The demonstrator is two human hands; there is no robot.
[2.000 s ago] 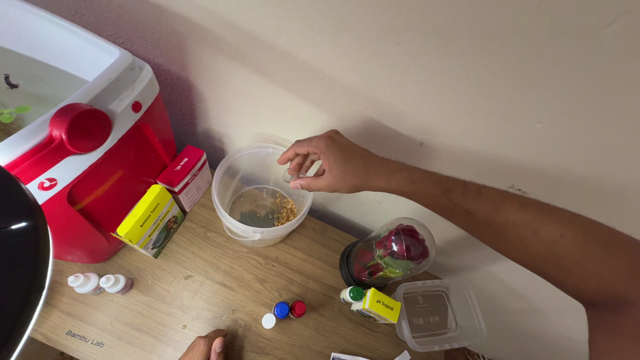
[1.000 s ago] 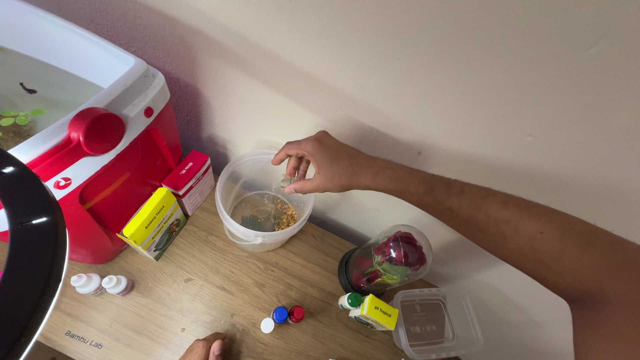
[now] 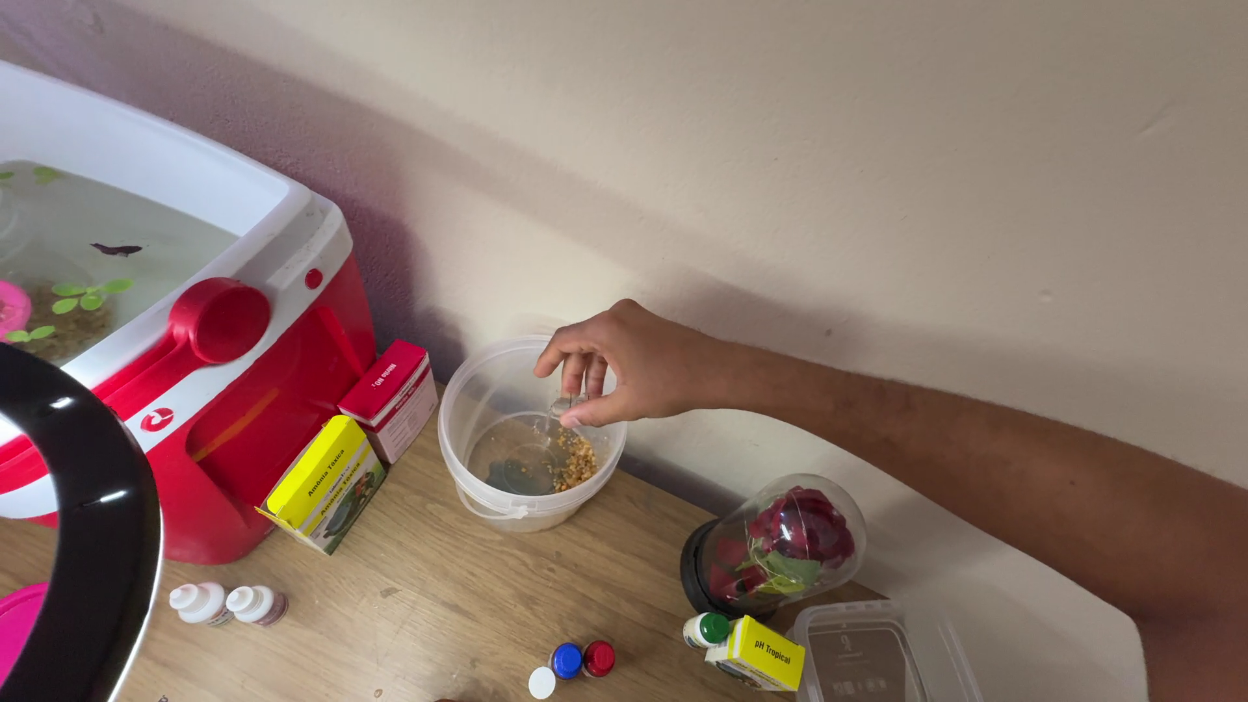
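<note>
My right hand [image 3: 624, 366] is over the right rim of a clear plastic bucket [image 3: 466, 444], pinching a small clear vial [image 3: 564, 406] between thumb and fingers. Below it, the bucket holds yellowish gravel [image 3: 575, 460], a dark patch and what looks like shallow water. Of my left hand only a sliver may show at the bottom edge, too little to read. Nearer to me on the wood table lie a white cap [image 3: 542, 682], a blue-capped bottle [image 3: 566, 661] and a red-capped bottle [image 3: 599, 658].
A red and white cooler [image 3: 283, 390] with water, plants and a fish stands left. Test-kit boxes [image 3: 327, 483] [image 3: 390, 400] and dropper bottles [image 3: 200, 604] are near it. At right are a domed rose [image 3: 801, 531], a pH box [image 3: 760, 655] and a clear container [image 3: 858, 658]. A black ring [image 3: 107, 497] blocks the lower left.
My left hand, seen at the bottom edge in the earlier frames, has almost wholly left the view. My right hand stays over the bucket with the vial.
</note>
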